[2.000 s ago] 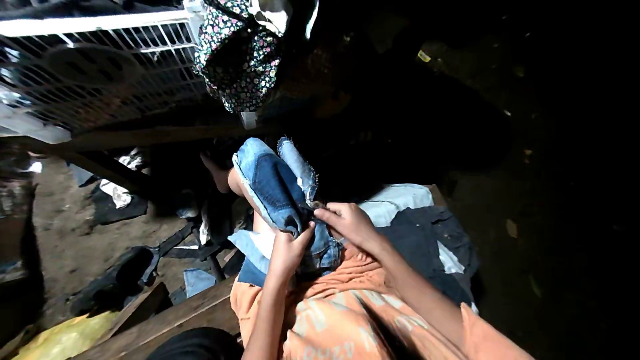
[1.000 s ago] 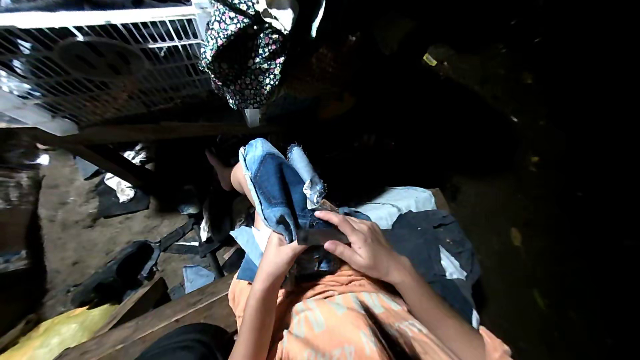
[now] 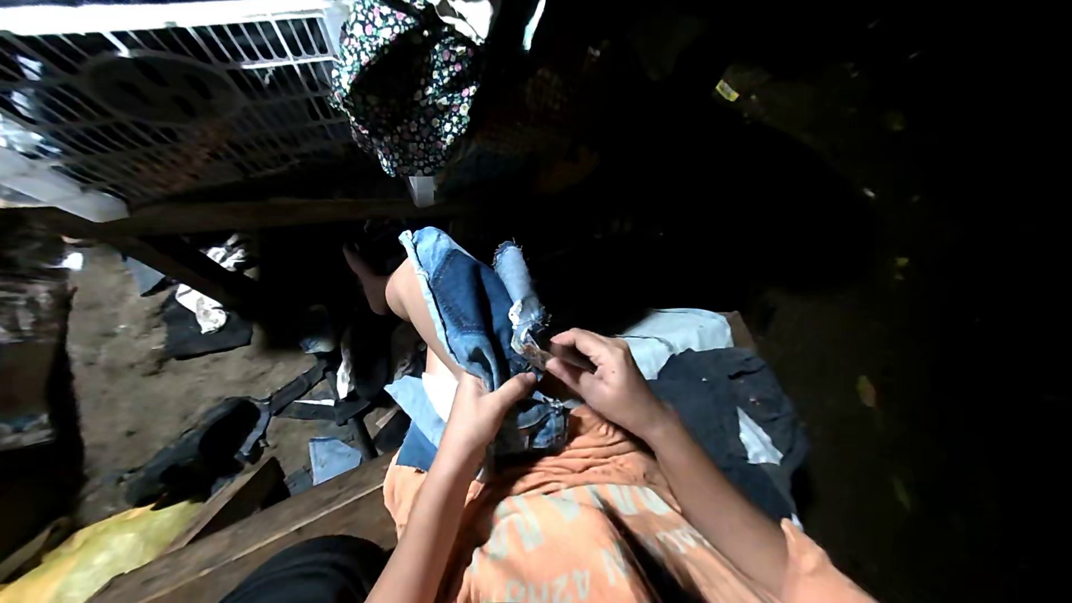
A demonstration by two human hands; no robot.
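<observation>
A piece of blue denim (image 3: 465, 293) with pale frayed edges lies over my lap and bare leg. My left hand (image 3: 486, 406) grips its lower part, thumb on top. At the right my right hand (image 3: 605, 377) pinches the cloth near a rolled, frayed light-blue denim strip (image 3: 515, 272) between thumb and fingers; whether it also holds a small tool I cannot tell. Darker folded denim (image 3: 540, 423) bunches below both hands, against the orange printed cloth (image 3: 569, 519) on my lap.
A white plastic crate (image 3: 285, 63) stands at the upper left, beside a hanging floral cloth (image 3: 410, 92). Dark and pale fabric pieces (image 3: 720, 410) lie at my right. A wooden beam (image 3: 276, 528), a yellow sack (image 3: 109, 544) and scraps on the ground are at the left.
My right hand lay flatter over the cloth a second ago; now its fingers are raised and curled in a pinch. The left hand still holds the denim.
</observation>
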